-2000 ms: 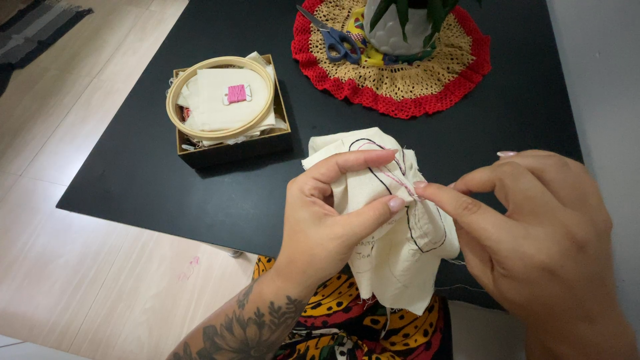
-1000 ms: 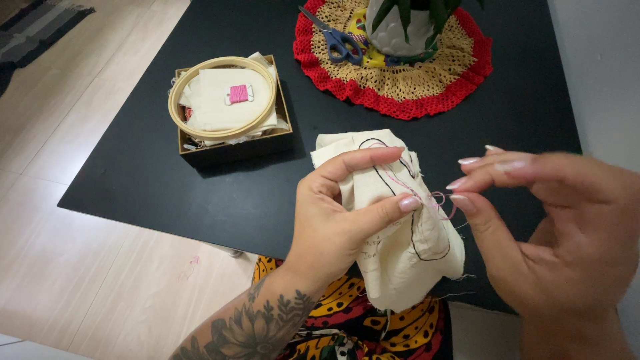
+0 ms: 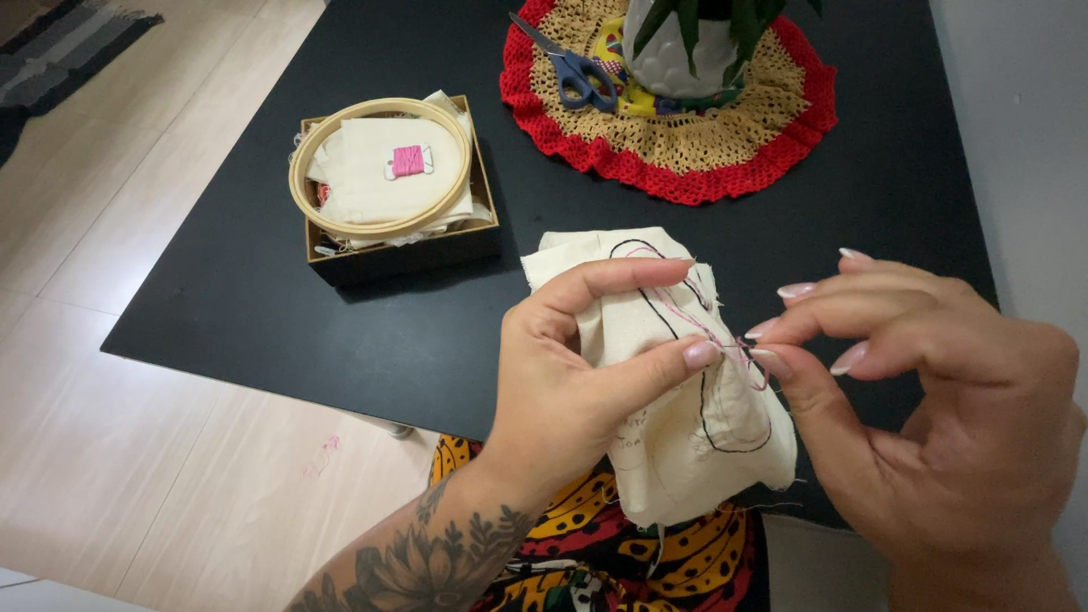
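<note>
My left hand grips a piece of cream cotton cloth, its thumb and forefinger on the upper part. Black stitched outlines, faint pencil-like marks and pink thread show on the cloth. To the right of the cloth, my right hand pinches what looks like a thin needle between thumb and forefinger. The needle's left end lies by my left thumb, at the cloth. A loop of pink thread hangs just under the right fingertips. How far the needle passes through the cloth cannot be told.
On the black table, an open box holds fabric, with a wooden embroidery hoop and a bobbin of pink floss on top. Behind, blue-handled scissors and a white plant pot rest on a red-edged crochet doily.
My right hand first drew back from the cloth with its fingers spread, and its fingertips are now back beside my left thumb. My left hand keeps its hold on the cloth.
</note>
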